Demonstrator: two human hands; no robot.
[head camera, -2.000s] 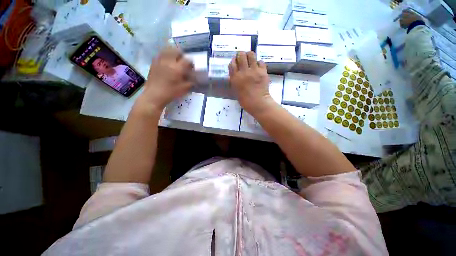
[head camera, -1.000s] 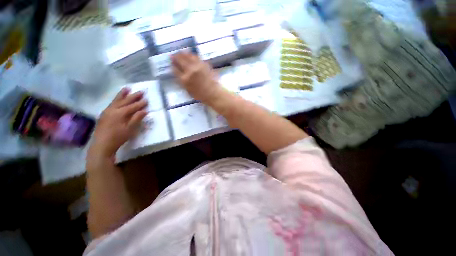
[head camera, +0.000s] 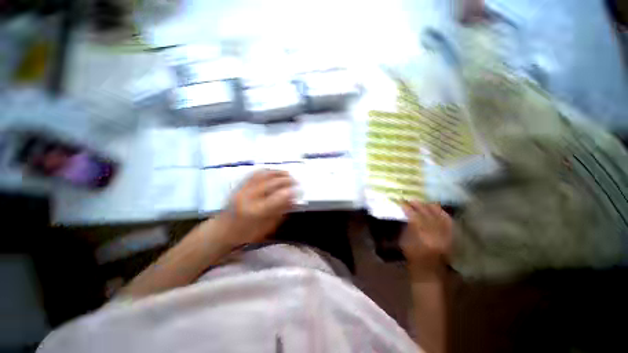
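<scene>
The view is blurred. White earbud boxes (head camera: 329, 180) stand in rows along the table's near edge. My left hand (head camera: 263, 205) is over the front row, fingers bent at a box top; blur hides whether it holds anything. My right hand (head camera: 427, 233) is at the near edge of a sheet of gold stickers (head camera: 394, 153), right of the boxes, with its fingertips on the sheet's corner. The sheet reaches the table's near edge. Any stickers on the box tops are too blurred to make out.
A lit smartphone (head camera: 65, 162) lies at left. A second sticker sheet (head camera: 451, 134) lies right of the first. Taller white boxes (head camera: 272, 100) stand behind the front rows. A second person's patterned sleeve (head camera: 530, 172) is close at right, beside my right hand.
My left hand has moved right along the front boxes. My right hand has left the boxes for the sticker sheet, which now lies nearer me. More boxes lie flat in front.
</scene>
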